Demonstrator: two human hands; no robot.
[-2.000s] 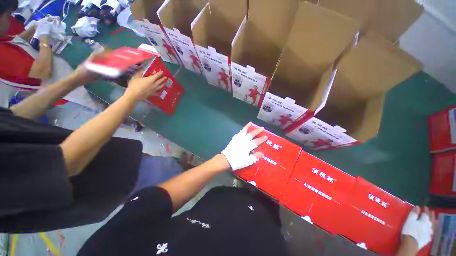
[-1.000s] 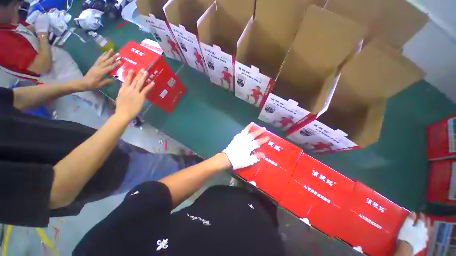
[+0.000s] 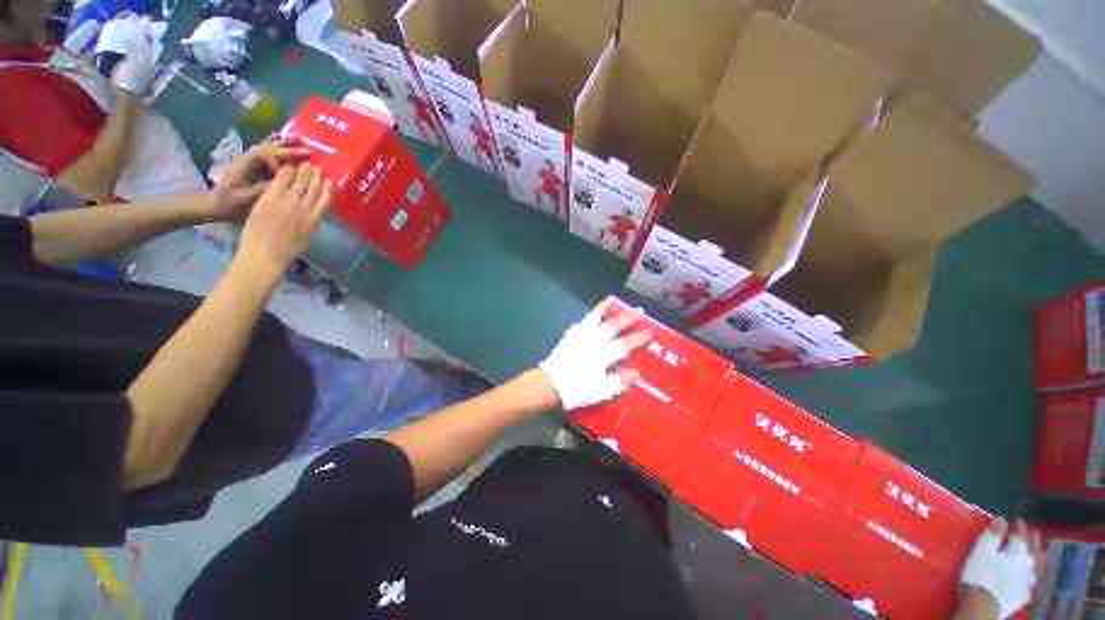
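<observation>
Three closed red retail boxes (image 3: pixel 776 454) with white lettering stand side by side in a row along the bench's near edge. My left hand (image 3: pixel 590 361), in a white glove with bare fingertips, presses on the left end of the row, fingers spread over the top. My right hand (image 3: pixel 1002 567), also in a white glove, is against the right end of the row near the picture's lower right. The row is held between both hands.
Open brown-lined retail boxes (image 3: pixel 594 200) stand in a row behind on the green bench (image 3: pixel 485 254). At left a person's bare hands (image 3: pixel 273 200) touch another red box (image 3: pixel 370 182). Another person sits beyond. More red boxes (image 3: pixel 1072 339) are at right.
The neighbouring person's hands have laid a flap down on their red box and now press its near edge. My hands and the row have barely moved; the right end has shifted slightly left.
</observation>
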